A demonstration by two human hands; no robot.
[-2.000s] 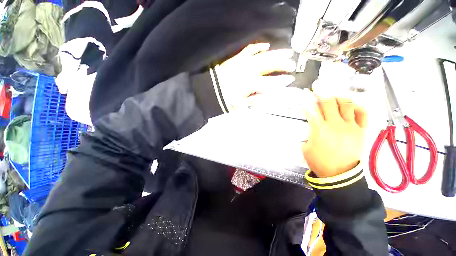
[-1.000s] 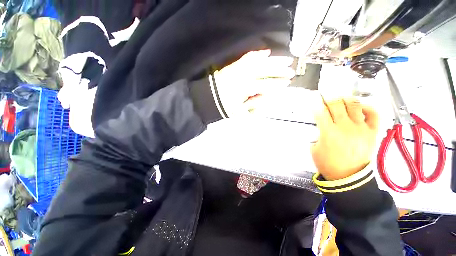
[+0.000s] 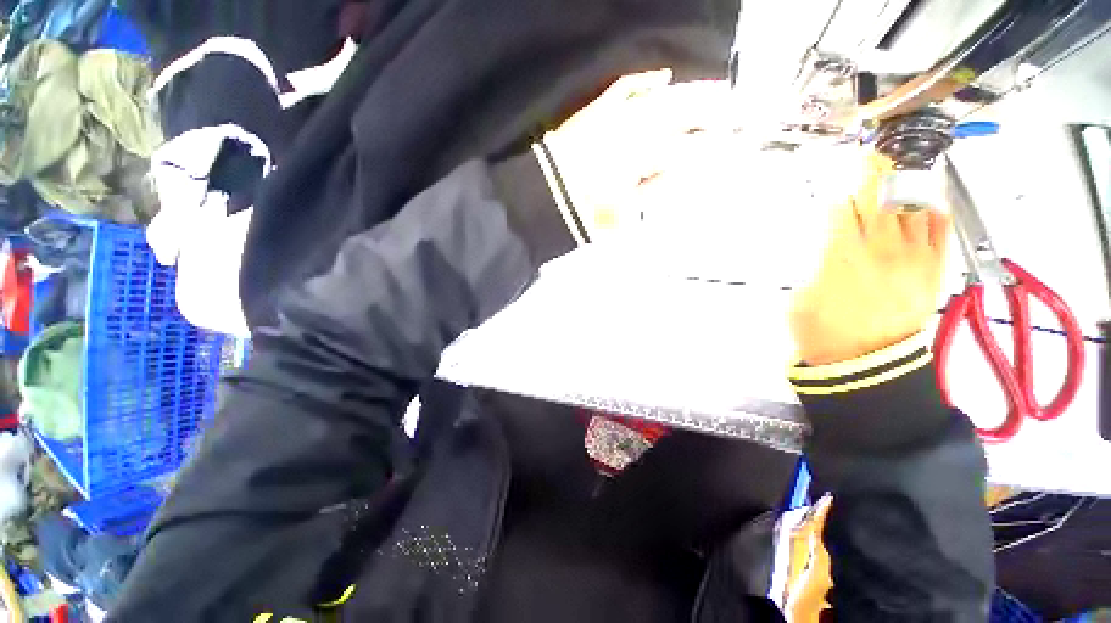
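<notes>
A large black garment panel (image 3: 487,73) spreads left of the sewing machine (image 3: 841,104). My left hand (image 3: 621,152) rests at its edge, close to the presser foot area; glare hides its fingertips and any grip. My right hand (image 3: 871,274) is over the white table right of the needle area, fingers pointing toward the machine head. Glare hides what lies beneath its fingers. Any pale fabric between my hands cannot be told from the bright tabletop (image 3: 585,341).
Red-handled scissors (image 3: 1023,353) lie right of my right hand, blades toward the machine. A dark-handled tool (image 3: 1103,402) lies at the far right. A printed scale (image 3: 694,420) runs along the table's near edge. A blue crate (image 3: 146,353) and tan cloth (image 3: 98,110) are left.
My right hand has moved up toward the machine head, its fingers now beside the round metal part. My left hand has shifted slightly up and right. The dark patch beside the presser foot no longer shows.
</notes>
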